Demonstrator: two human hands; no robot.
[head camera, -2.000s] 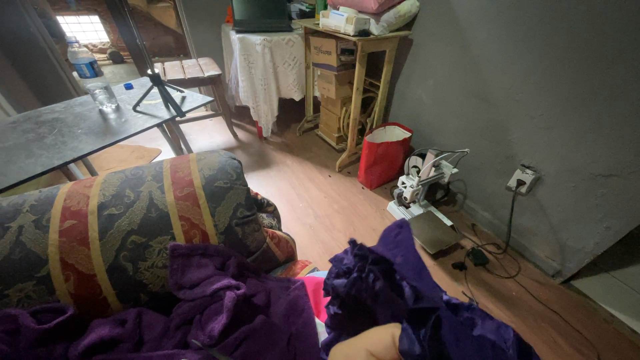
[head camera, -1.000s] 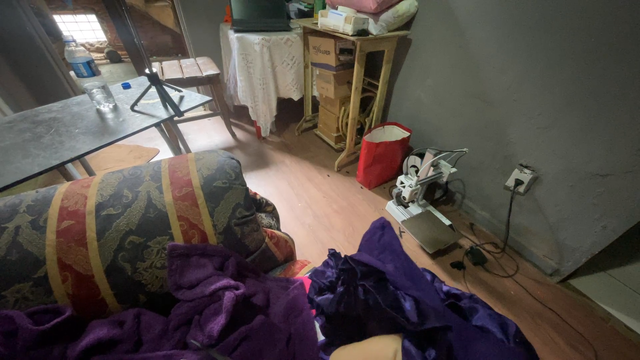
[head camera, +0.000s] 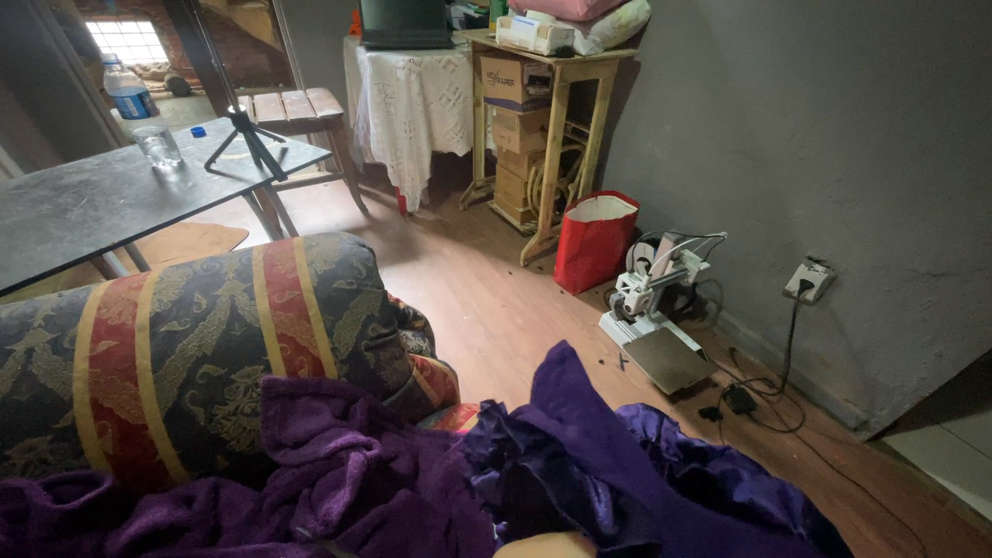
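Observation:
A patch of bare skin (head camera: 546, 545), perhaps part of my right hand, shows at the bottom edge under a shiny dark blue-purple cloth (head camera: 542, 473). Its fingers are hidden, so a grip on the cloth cannot be told. No part of my left hand can be made out. The cloth has a ruffled, crumpled part and a smooth matte part with a raised corner. To its left, a fuzzy purple fabric (head camera: 341, 465) lies bunched against the patterned sofa arm (head camera: 209, 349). A thin grey item (head camera: 324, 542), too unclear to name, lies at the bottom.
A small white 3D printer (head camera: 651, 287) stands on the floor, near cables and a wall socket (head camera: 810, 280). A red bag (head camera: 595, 240) is beside a wooden stand (head camera: 552, 155) with cardboard boxes. A dark table (head camera: 101, 201) at left bears a plastic bottle (head camera: 139, 108) and a small tripod (head camera: 244, 139).
The dark blue-purple cloth has shifted and spread differently, its corner now pointing up. The pink patch seen earlier between the fabrics is covered.

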